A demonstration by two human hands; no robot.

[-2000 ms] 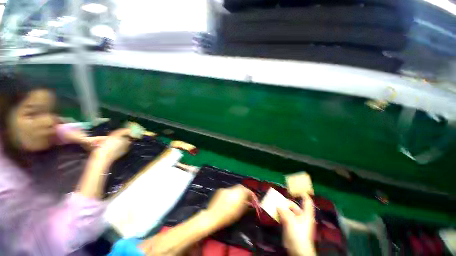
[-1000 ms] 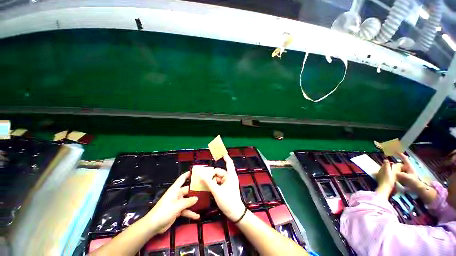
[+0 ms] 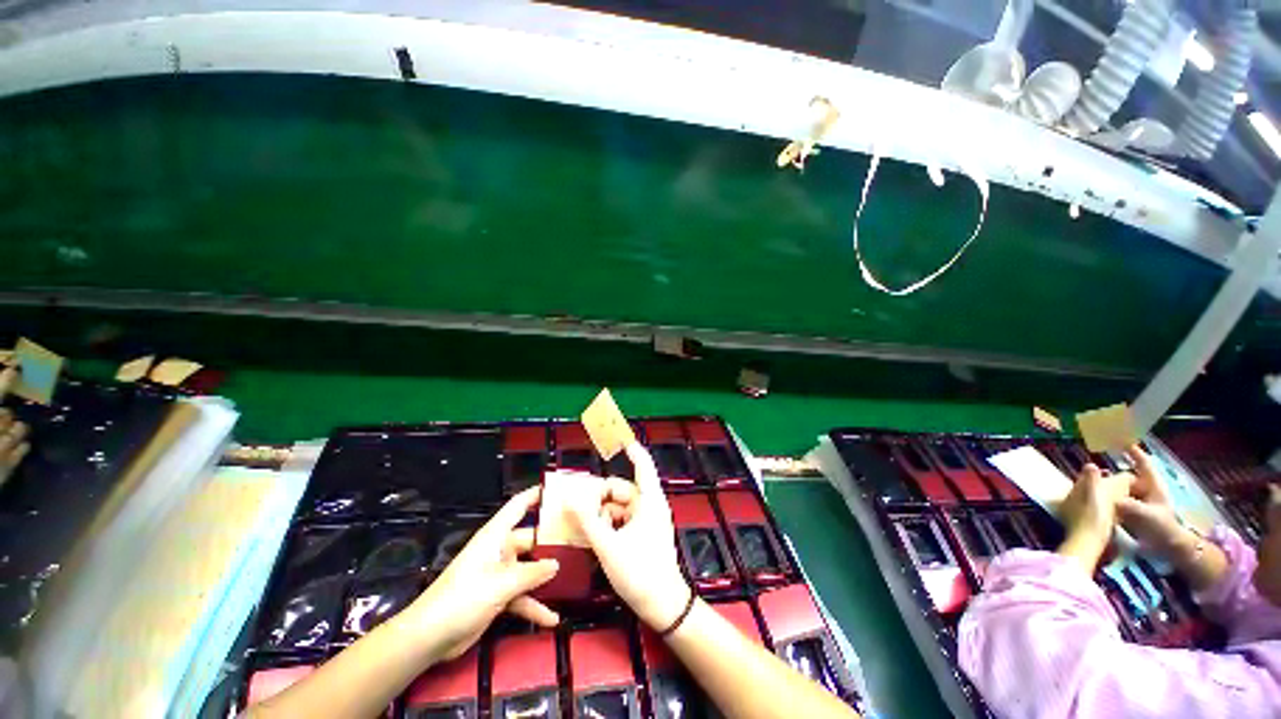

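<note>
My left hand [image 3: 481, 573] holds a glossy red housing [image 3: 565, 573] above the blister tray. A cream square pad [image 3: 568, 509] lies on the housing's upper part. My right hand [image 3: 635, 541] presses its fingers on the pad's right side. Another cream square [image 3: 608, 423] stands on the raised index fingertip of my right hand. The black blister tray [image 3: 320, 597] beneath has red housings in its right and front cells; several cells at its back left hold none. My fingers hide part of the housing's edges.
A person in a pink smock [image 3: 1047, 625] works at right over a second tray [image 3: 899, 562]. Stacked sheets [image 3: 211, 562] lie at left beside another tray; part of a hand shows at the left edge. Small pieces lie on the green belt [image 3: 464, 400]. A white cord loop [image 3: 899, 291] hangs above.
The view has swung right from the neighbour at left and then steadied. Both hands were apart; they now meet at the housing, with the pad on it. In the last second they barely moved.
</note>
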